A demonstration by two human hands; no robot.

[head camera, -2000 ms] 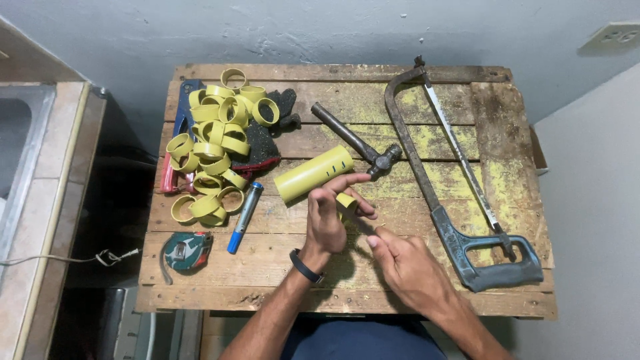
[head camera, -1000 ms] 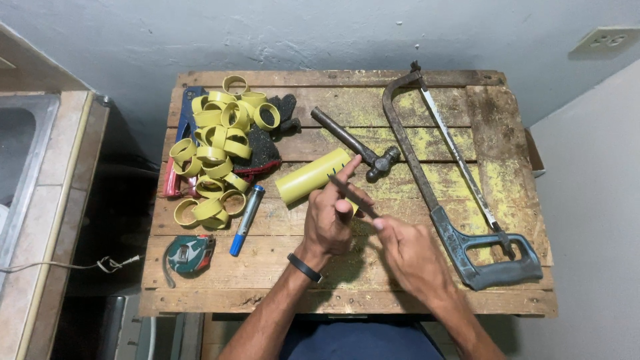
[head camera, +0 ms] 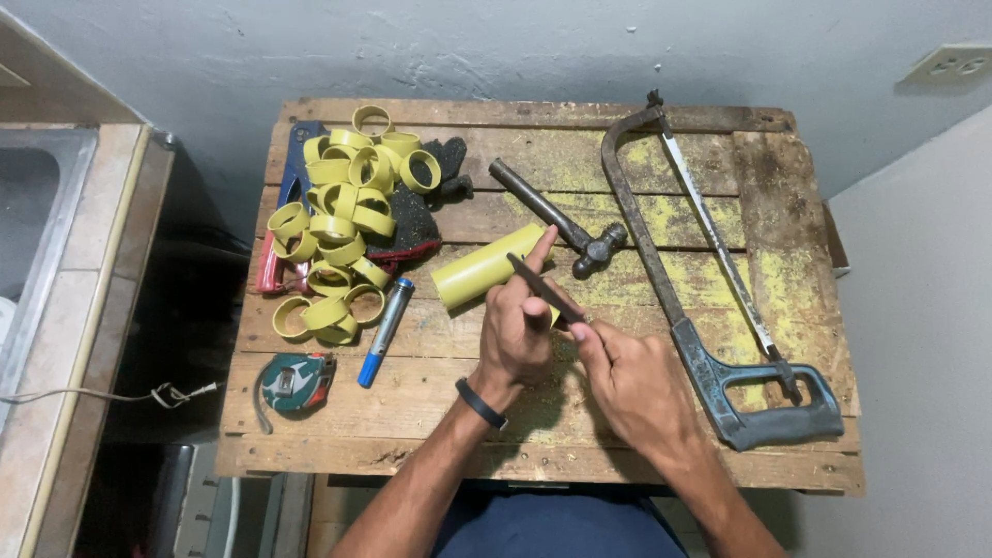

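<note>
My left hand (head camera: 518,329), with a dark wristband, holds a small yellow plastic ring (head camera: 554,316), mostly hidden by the fingers. My right hand (head camera: 639,380) grips a dark flat file (head camera: 545,288), whose blade lies across the ring and my left fingers. Just behind my left hand, a yellow plastic pipe (head camera: 484,267) lies on the wooden table. A ball-peen hammer (head camera: 542,203) rests beyond it. To the right lies a hacksaw (head camera: 639,225) with a blue handle. Several cut yellow rings (head camera: 333,229) are heaped at the left, partly on a dark work glove (head camera: 411,221).
A blue marker (head camera: 385,333) and a green tape measure (head camera: 296,383) lie left of my hands. A red and blue tool (head camera: 269,263) is partly under the rings. Yellow dust covers parts of the plank table (head camera: 496,449). A sink (head camera: 77,167) stands at the left.
The file, hard to make out two seconds ago, now shows across my left hand. My left hand has turned, its index finger now pointing up over the pipe.
</note>
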